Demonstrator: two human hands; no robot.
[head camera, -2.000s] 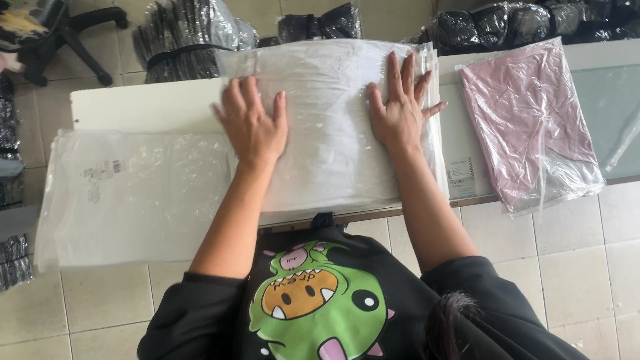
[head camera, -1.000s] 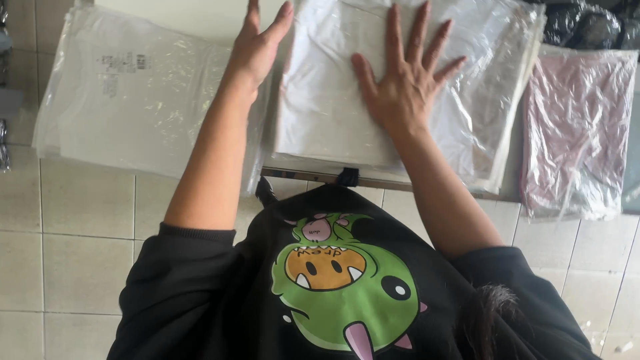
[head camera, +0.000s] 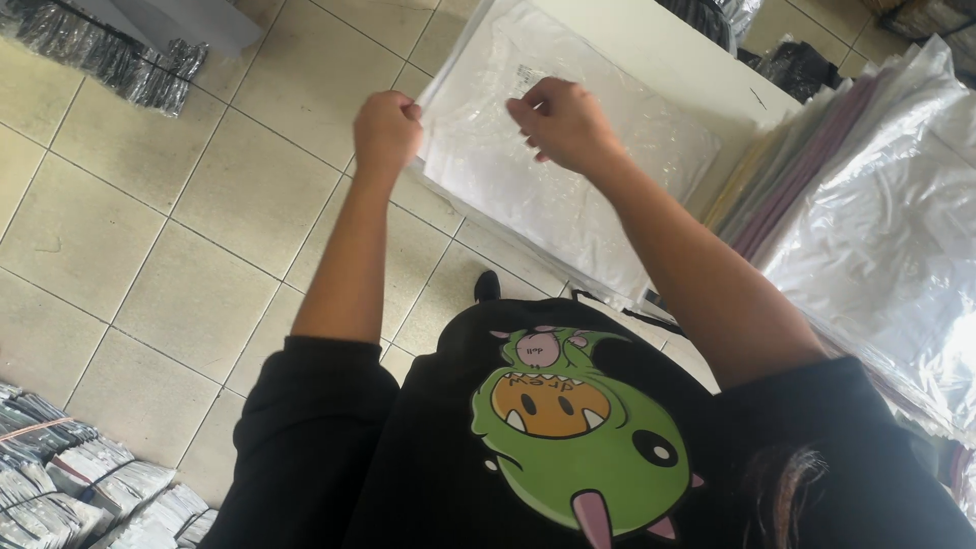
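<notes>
A clear plastic bag with a white folded garment (head camera: 526, 198) lies on the table's left end, a small printed code near its top. My left hand (head camera: 387, 131) is closed at the bag's left edge, and its fingers appear to pinch the plastic there. Over the middle of the bag hovers my right hand (head camera: 564, 122), fingers curled and partly apart, with nothing visible in them. Right of my right forearm rises a tall stack of bagged garments (head camera: 808, 160) in yellow, grey, pink and white, topped by a shiny clear bag with white contents (head camera: 884, 274).
The white tabletop (head camera: 686, 61) runs behind the bag. Tiled floor (head camera: 221, 198) lies to the left. Tied bundles of bagged goods sit at the upper left (head camera: 130, 61) and lower left (head camera: 99, 473). Black wrapped bundles (head camera: 797, 69) are beyond the table.
The view has swung left. Both hands have left the large white bagged pile they were resting on and are now at the flat bag on the table's left end.
</notes>
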